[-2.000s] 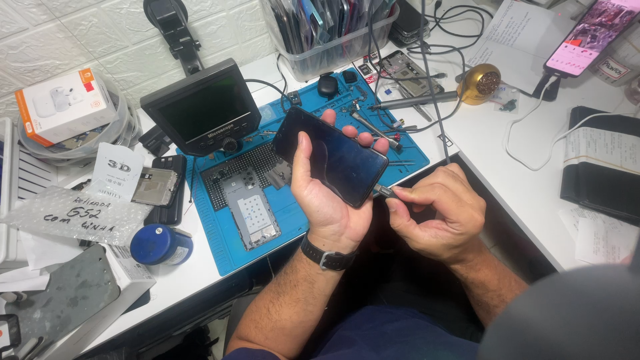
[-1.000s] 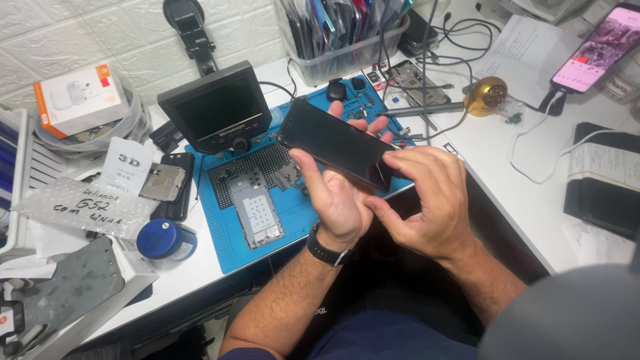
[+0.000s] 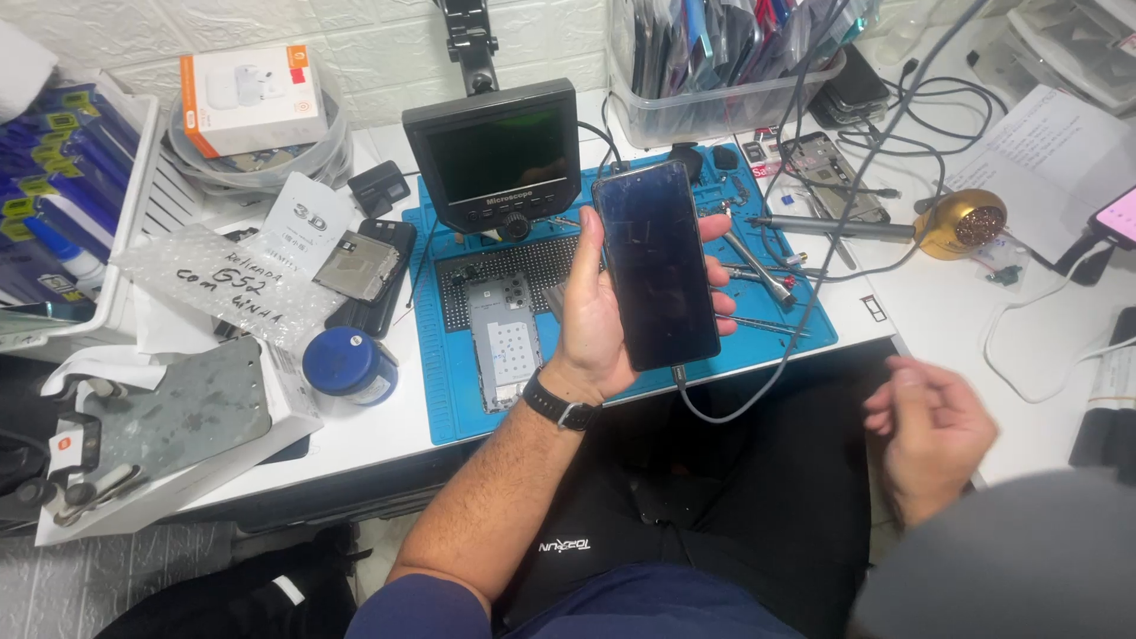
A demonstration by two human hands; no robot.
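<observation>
My left hand (image 3: 599,324) holds a smartphone (image 3: 658,266) upright, its dark screen facing me. A cable (image 3: 732,415) is plugged into the phone's bottom edge. My right hand (image 3: 932,430), blurred, is away to the right, fingers curled, with no object visible in it. Under and beyond the phone lies a blue repair mat (image 3: 444,390). On it, left of my left hand, are a grey phone frame (image 3: 508,342) and a black perforated plate (image 3: 453,306). Right of the phone are tweezers (image 3: 768,327) and a metal-handled tool (image 3: 759,269).
A microscope with a screen (image 3: 501,155) stands behind the mat. A clear bin (image 3: 710,111) of bagged parts is at the back. A blue-lidded jar (image 3: 342,362) sits left of the mat. A soldering iron (image 3: 839,227) rests in a gold tip-cleaner holder (image 3: 963,222). Cables cross the right side.
My right hand has left the phone and moved right. The phone, tilted before, is now held more upright in my left hand. The plugged-in cable now shows plainly below it.
</observation>
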